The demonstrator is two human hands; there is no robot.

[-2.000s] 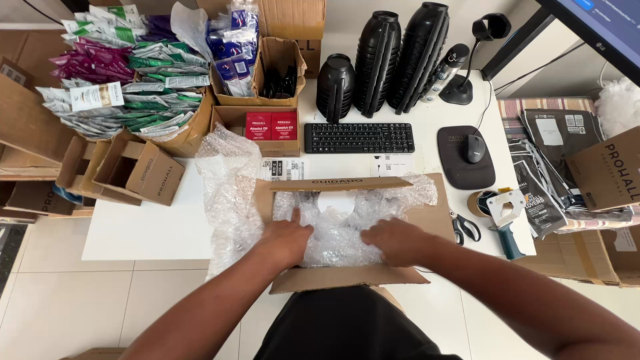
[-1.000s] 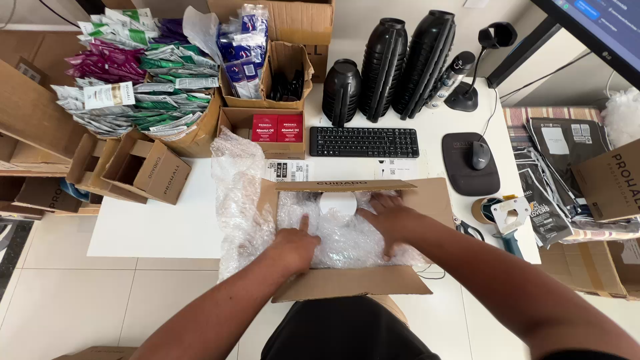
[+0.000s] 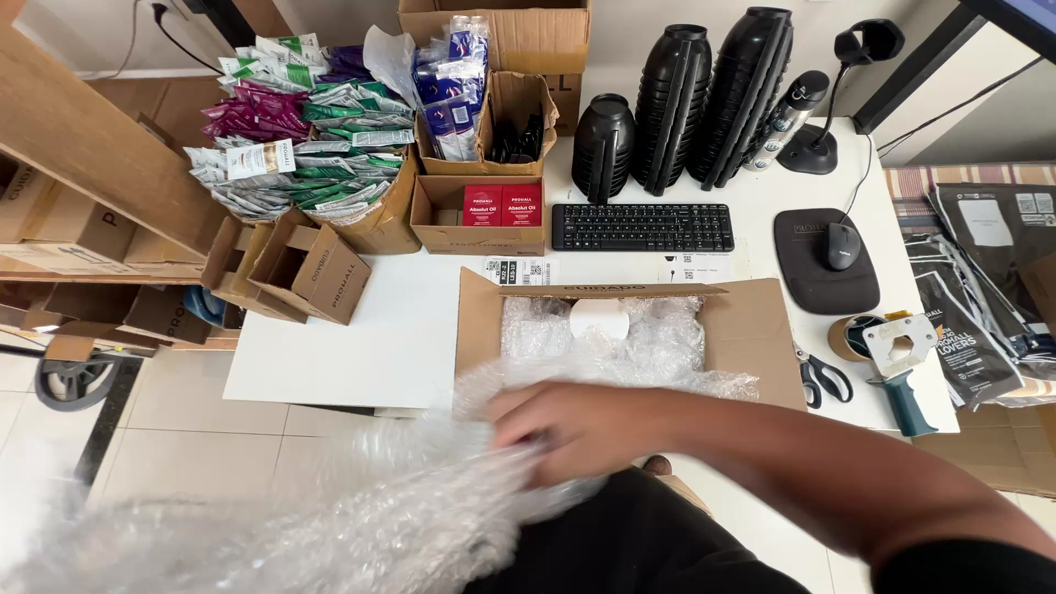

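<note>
My right hand (image 3: pixel 569 429) grips a long sheet of bubble wrap (image 3: pixel 363 520), which trails blurred to the lower left in front of the desk. Behind it an open cardboard box (image 3: pixel 747 330) stands at the desk's front edge, its flaps spread. Inside the box, bubble wrap (image 3: pixel 664 334) surrounds a white round-topped item (image 3: pixel 600 318). The near side of the box is hidden by my right arm and the sheet. My left hand is not visible.
Scissors (image 3: pixel 825 381) and a tape dispenser (image 3: pixel 899 363) lie right of the box. Behind are a keyboard (image 3: pixel 643 228), black ribbed containers (image 3: pixel 672 107) and a carton with red boxes (image 3: pixel 478 241). Small cartons (image 3: pixel 309 276) and a carton of sachets (image 3: pixel 388 223) stand left.
My right hand has left the box and now holds the bubble wrap that lay at the box's left side. My left hand has gone out of view. The view has shifted left.
</note>
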